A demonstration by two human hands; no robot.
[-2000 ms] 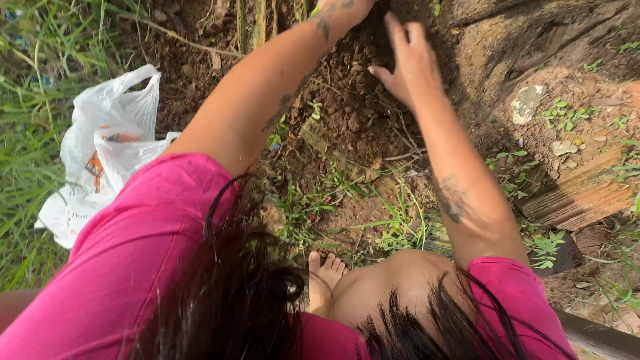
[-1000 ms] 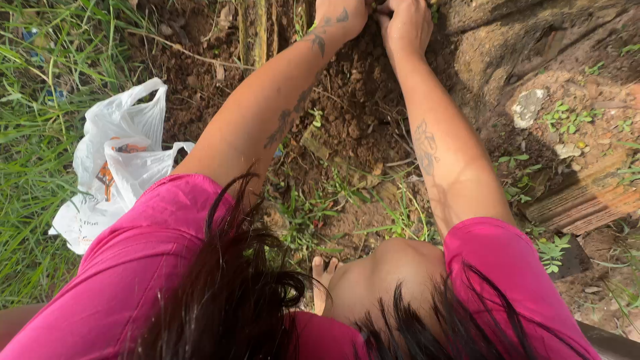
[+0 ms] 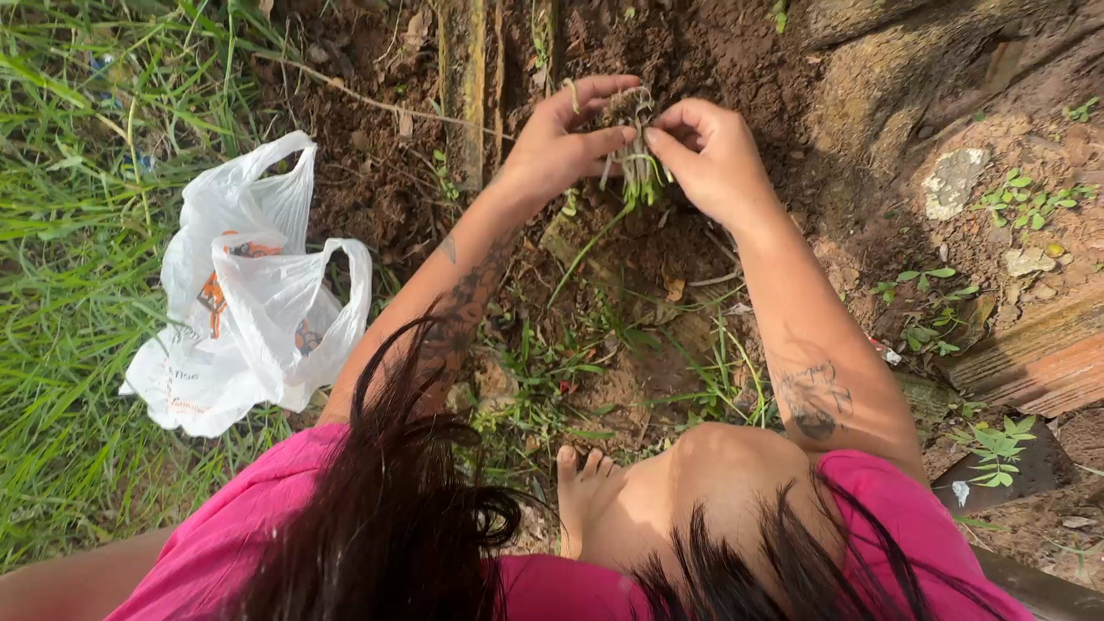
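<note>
A small clump of green-stemmed plants point(image 3: 640, 172) with soil-covered roots is held above the dug brown soil point(image 3: 362, 164). Its roots point away from me and its pale green stems toward me, with one long thin leaf trailing down to the left. My left hand point(image 3: 573, 138) grips the clump from the left between thumb and fingers. On its other side, my right hand point(image 3: 707, 159) pinches the clump's edge with thumb and forefinger. The fingers partly hide the roots.
A white plastic bag point(image 3: 267, 302) with orange print lies on the grass at left. Weathered wood strips point(image 3: 470, 95) stand in the soil beyond my left hand. At right are a pale stone point(image 3: 956, 183) and a ridged plank point(image 3: 1035, 358). My bare foot point(image 3: 586, 500) is below.
Both hands have come back toward me from the far edge of the view. The plant clump now shows between them; the earlier frames do not show it clearly.
</note>
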